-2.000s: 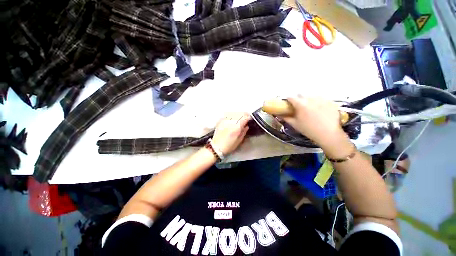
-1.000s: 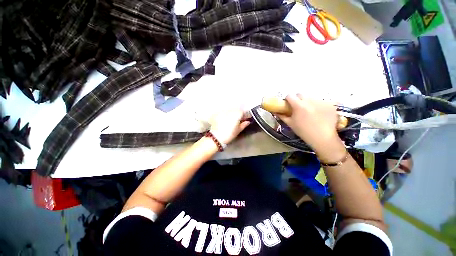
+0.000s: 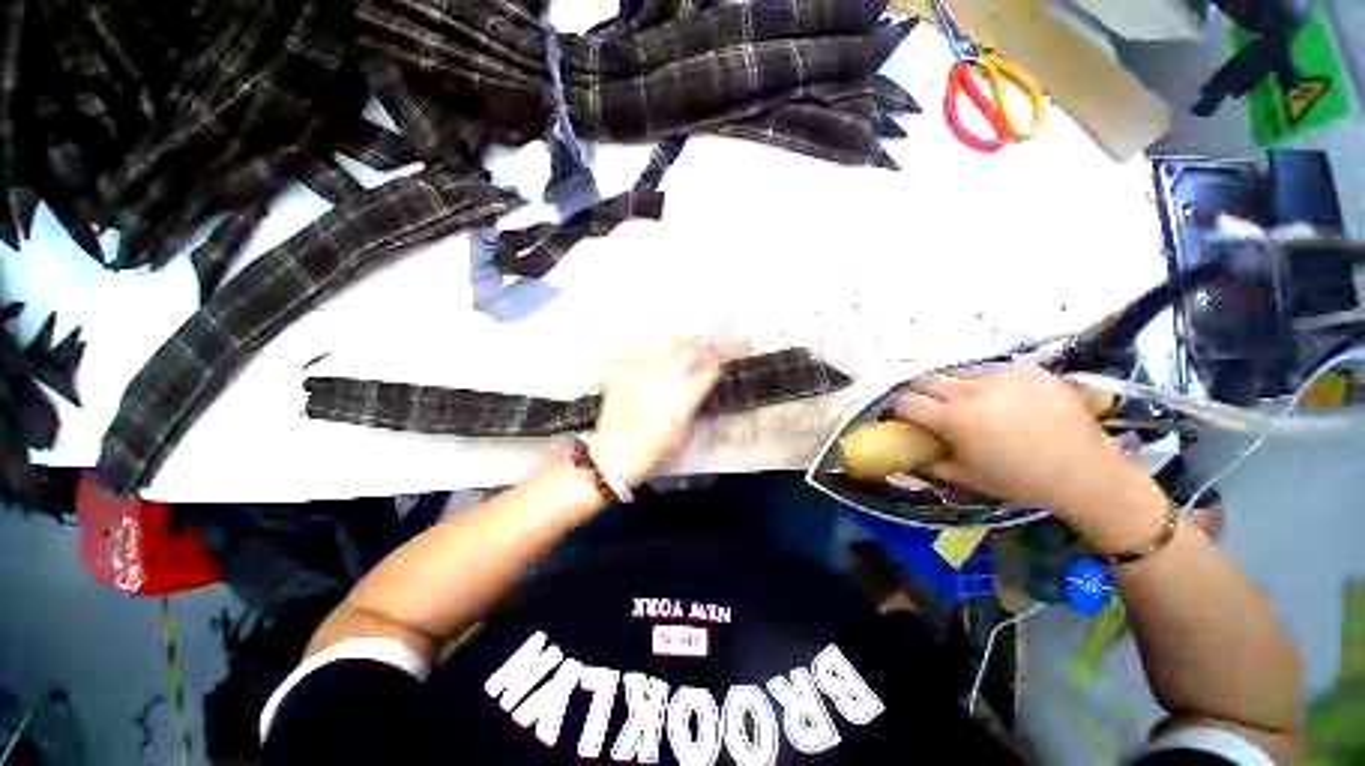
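Observation:
A narrow dark plaid strip lies along the near edge of the white table, its pointed right end uncovered. My left hand, slightly blurred, is on the middle of the strip; its fingers are partly hidden, so I cannot tell whether they pinch the cloth. My right hand is closed round the light wooden handle of the steam iron. The iron is at the table's near right edge, right of the strip and apart from it, its tip pointing left.
A curved plaid stack lies beyond the strip. Tied plaid bundles and a grey-blue scrap are farther back. Scissors lie near tan card. A dark tray and hose are right. A red bin is below left.
The iron in my right hand has moved right and nearer my body, off the strip, uncovering its right end. My left hand has shifted slightly left along the strip.

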